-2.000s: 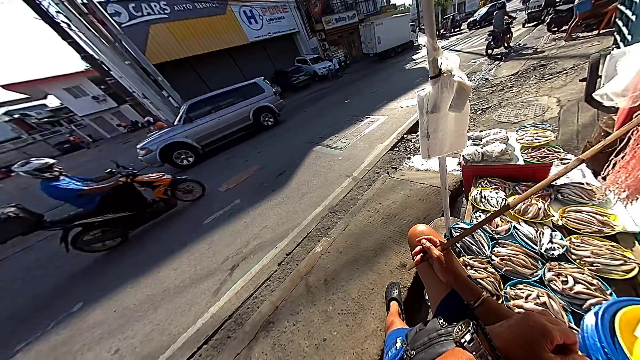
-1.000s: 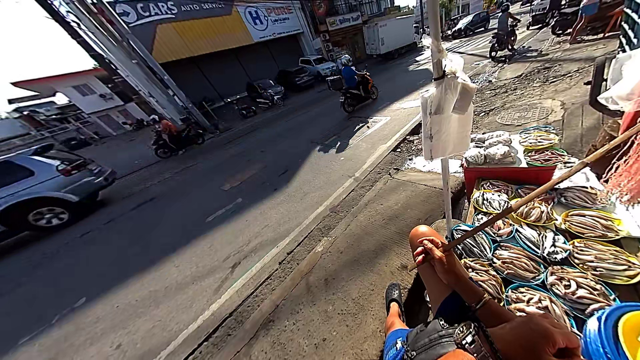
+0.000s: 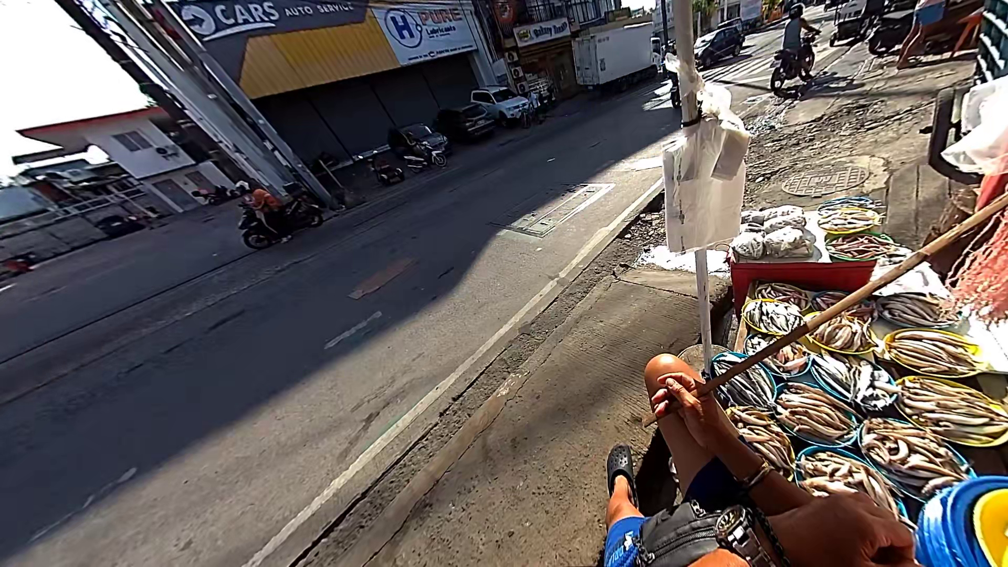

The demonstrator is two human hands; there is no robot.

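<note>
My right hand (image 3: 683,400) rests by my bent knee (image 3: 668,370), its fingers closed around the lower part of a long wooden stick (image 3: 835,309). The stick slants up to the right, over basins of fish, near pinkish-red strands (image 3: 980,272). A bracelet is on that wrist. My left hand (image 3: 854,529), with a watch (image 3: 736,526) on its wrist, crosses to the right and lies against my right arm; its finger pose is unclear. Round basins of slender fish (image 3: 815,413) stand close together beside my legs. A black pouch (image 3: 681,535) lies at my lap.
A pole (image 3: 703,307) with plastic bags (image 3: 701,189) tied to it stands before my knee. Behind it is a red-sided stand (image 3: 799,274) with bagged goods. Blue tubs (image 3: 949,520) are at lower right. A motorcycle rider (image 3: 268,211) is on the road at left; another (image 3: 794,51) is farther up.
The silver SUV has moved left out of view. The blue-shirted motorcycle rider went up the road between the earlier frames. The orange-shirted rider remains at left. My hands and the stick show no plain change.
</note>
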